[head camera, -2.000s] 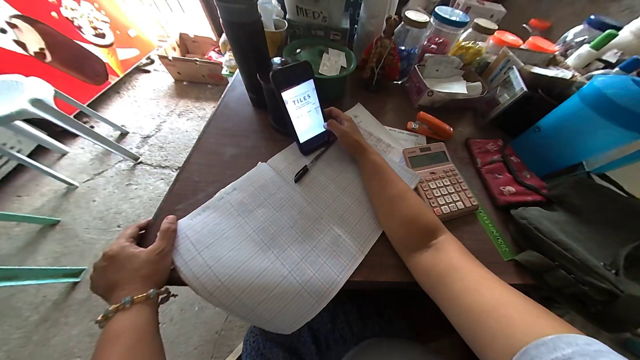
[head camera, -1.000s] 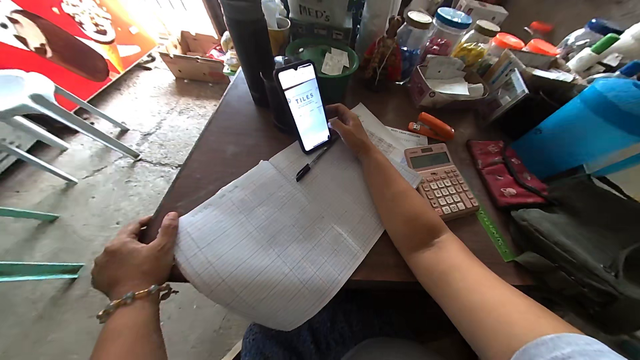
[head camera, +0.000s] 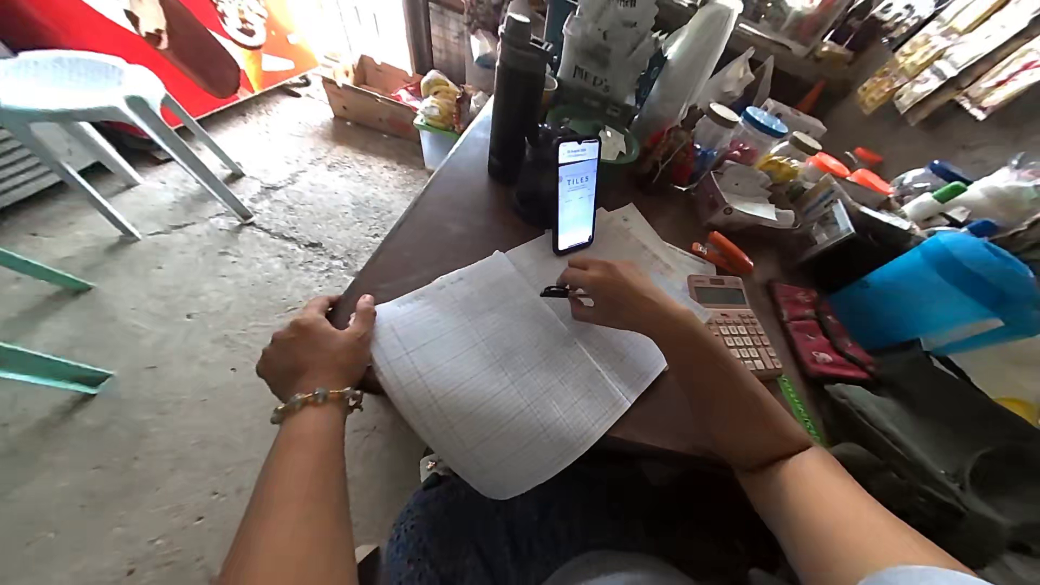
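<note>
My left hand (head camera: 318, 345), with a beaded bracelet at its wrist, rests at the table's left edge, its thumb by the corner of an open ruled paper pad (head camera: 496, 374). The pad's lower part hangs over the front edge. Over the pad's right page, my right hand (head camera: 605, 294) has a black pen (head camera: 556, 292) in its fingers, the dark end pointing left. Just behind it a smartphone (head camera: 578, 195) with a lit screen stands upright, leaning on a dark object. More papers (head camera: 634, 236) lie under and beside the pad. To the right is a pink calculator (head camera: 735, 325), partly behind my forearm.
A tall black flask (head camera: 517, 97) stands at the back left. An orange stapler (head camera: 725, 252), a red patterned pouch (head camera: 821, 333), a green ruler (head camera: 800, 409), a blue bag (head camera: 934, 292) and lidded jars (head camera: 760, 134) are on the right. A plastic stool (head camera: 73, 89) stands on the floor at left.
My right hand has left the phone and come back toward me, picking up the pen that lay on the paper. My left hand stays at the table's edge. The view has shifted.
</note>
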